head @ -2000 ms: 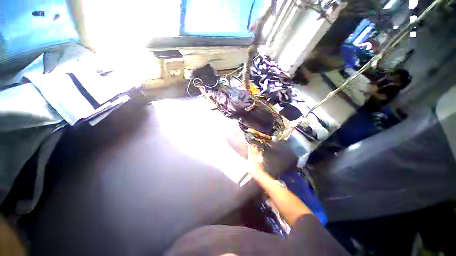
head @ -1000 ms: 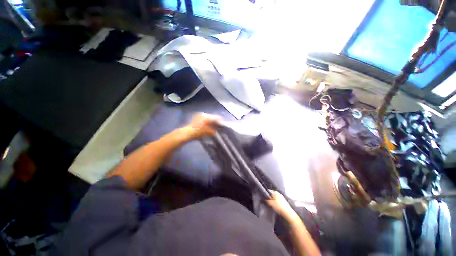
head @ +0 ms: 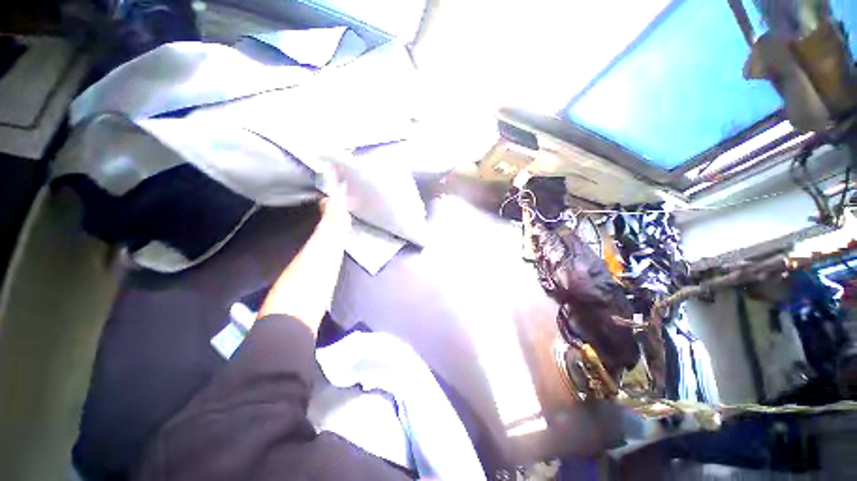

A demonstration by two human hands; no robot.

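Note:
Large white garment panels (head: pixel 216 141) with thin dark edges lie heaped at the upper left of the dark padded table cover (head: pixel 160 348). My left hand (head: pixel 332 195) reaches over the cover to the panels' near edge, where the folds meet at my fingers; it looks closed on a panel, though glare washes out the fingertips. Another white panel (head: pixel 404 390) lies bunched close to my body, beside my sleeve. A black cloth (head: pixel 179 211) shows under the heap. My right hand is not in view.
A pale side board (head: pixel 47 291) edges the table at left. Dark bundled cloth (head: pixel 592 291) and a round metal-rimmed item (head: pixel 575 368) are at right. Black-and-white patterned cloth (head: pixel 648 246) hangs behind. A wrapped hose (head: pixel 724 279) crosses the right side. A bright window is at the top.
The dark cloth my hands held between them is out of sight. My left hand has moved forward to the white panels. My right hand has left the view, and a white panel now lies near my body.

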